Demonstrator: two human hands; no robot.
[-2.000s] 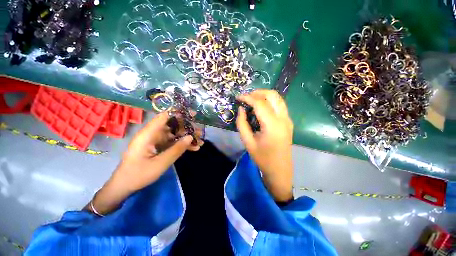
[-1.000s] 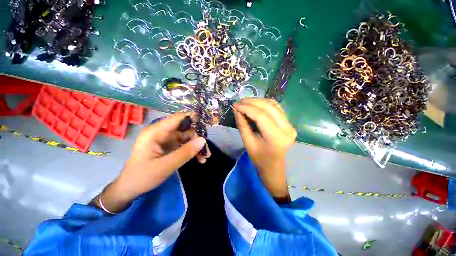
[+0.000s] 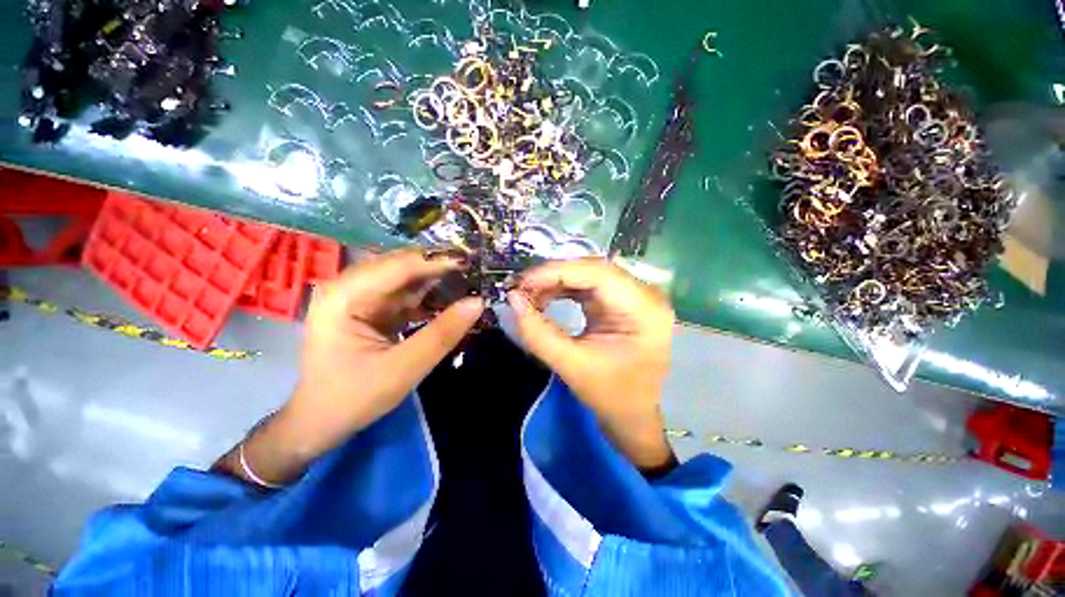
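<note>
My left hand [image 3: 380, 338] is closed on a bunch of dark metal fittings [image 3: 473, 251], which stretches up to the bench edge. My right hand [image 3: 601, 332] meets it, with thumb and fingertip pinched at a small metal piece by the left fingertips; the piece is too small to make out. The small heap of gold and silver rings [image 3: 502, 128] lies on the green bench just beyond both hands. Pale curved arcs [image 3: 333, 58] lie in rows around the heap.
A dark fittings pile [image 3: 123, 70] is at the upper left. A tall ring pile [image 3: 882, 187] lies on clear plastic [image 3: 893, 356] at the right. A dark narrow strip [image 3: 663, 169] lies between the heaps. Red crates [image 3: 193, 268] are below the bench. Another person's foot [image 3: 782, 504] shows at the lower right.
My right hand has moved left from beside the heap to meet my left hand at the fingertips. My left hand has moved slightly right. A foot has appeared at the lower right.
</note>
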